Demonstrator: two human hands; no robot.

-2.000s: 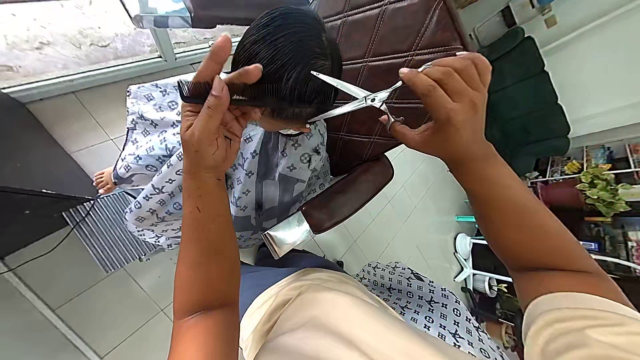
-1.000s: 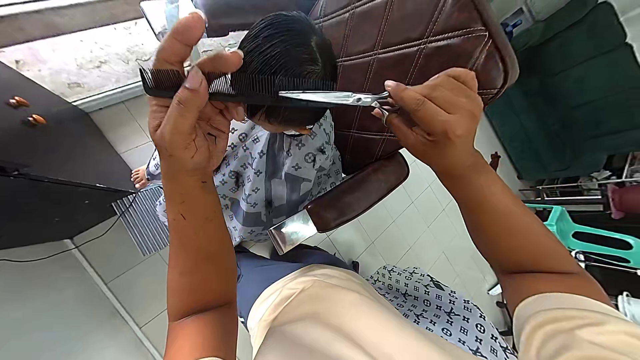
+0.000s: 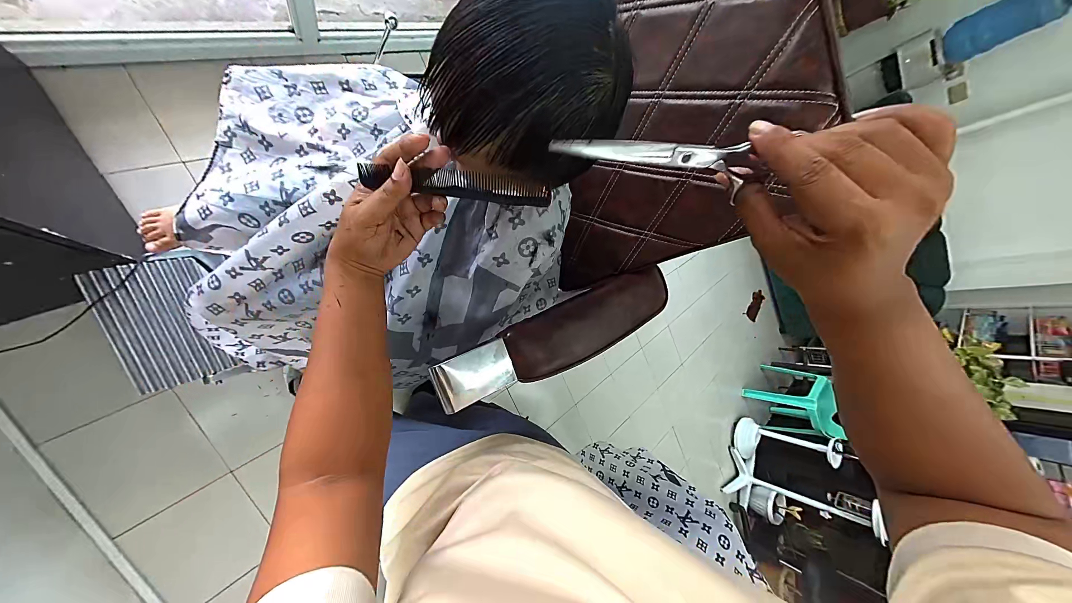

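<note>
A seated person's dark, wet-looking hair (image 3: 528, 75) is at the top middle, above a grey-and-white patterned barber cape (image 3: 285, 167). My left hand (image 3: 385, 209) grips one end of a black comb (image 3: 494, 186), whose teeth lie along the lower edge of the hair. With fingers in the loops, my right hand (image 3: 846, 184) holds metal hair scissors (image 3: 662, 154). Their blades look closed together and point left, the tips over the hair just above the comb's far end. The person's face is mostly hidden by hair.
The barber chair's brown quilted backrest (image 3: 653, 201) and padded armrest (image 3: 586, 327) adjoin the caped person. A ribbed metal footrest (image 3: 155, 327) lies at left near a bare foot (image 3: 159, 229). A green plastic stool (image 3: 804, 402) and a white stand (image 3: 745, 444) are at lower right.
The comb has moved down from across the hair to its lower edge. The scissors were spread in the oldest frame, then lay along the comb; now their blades are together, clear of it.
</note>
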